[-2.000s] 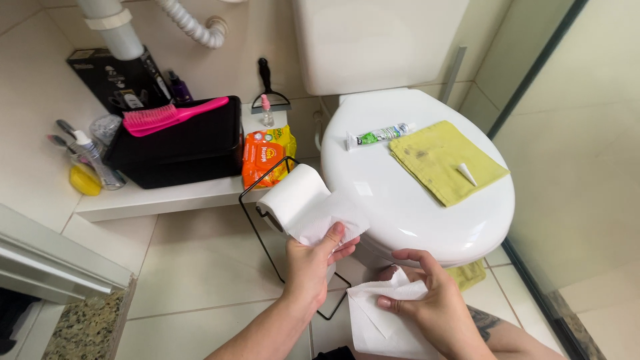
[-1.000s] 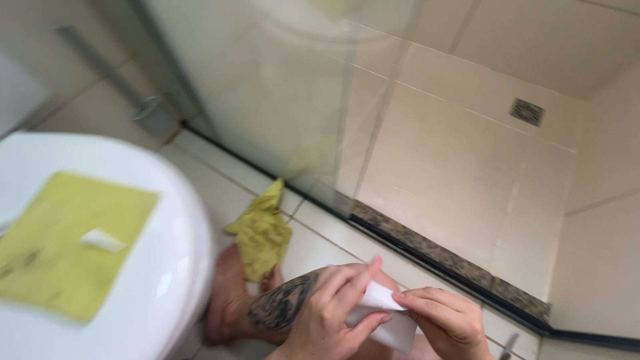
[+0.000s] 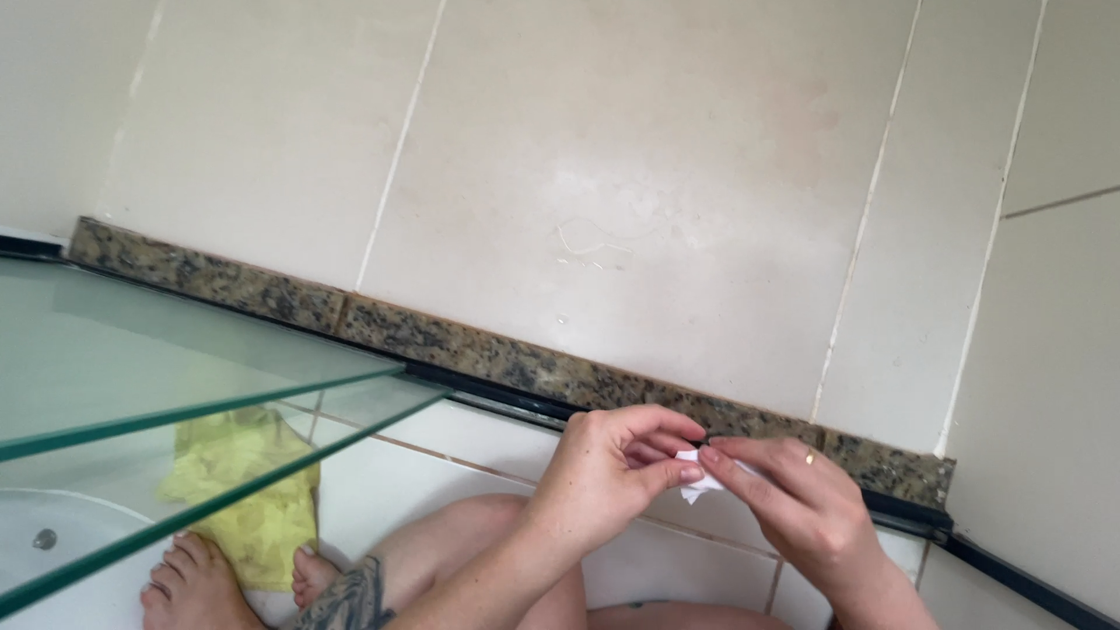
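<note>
A small folded piece of white toilet paper [image 3: 696, 479] is pinched between my two hands, low in the head view and right of centre. My left hand [image 3: 617, 468] grips its left edge between thumb and fingers. From the right, my right hand [image 3: 792, 494] holds the paper with its fingertips, a ring on one finger. Both hands are over the black track at the shower's edge. A stained yellow cloth [image 3: 254, 499] lies on the floor at the lower left, beside my feet.
A speckled granite sill [image 3: 490, 354] and black metal track [image 3: 516, 401] cross the view diagonally. Green-edged glass shower panels [image 3: 219, 350] stand at left. Beyond the sill lies the tiled shower floor [image 3: 630, 192]. Part of the white toilet [image 3: 79, 560] shows at lower left.
The view has swung right, from the toilet to the shower floor. Two seconds ago my hands were apart beside the toilet paper roll, each with paper; now they meet on one small folded piece.
</note>
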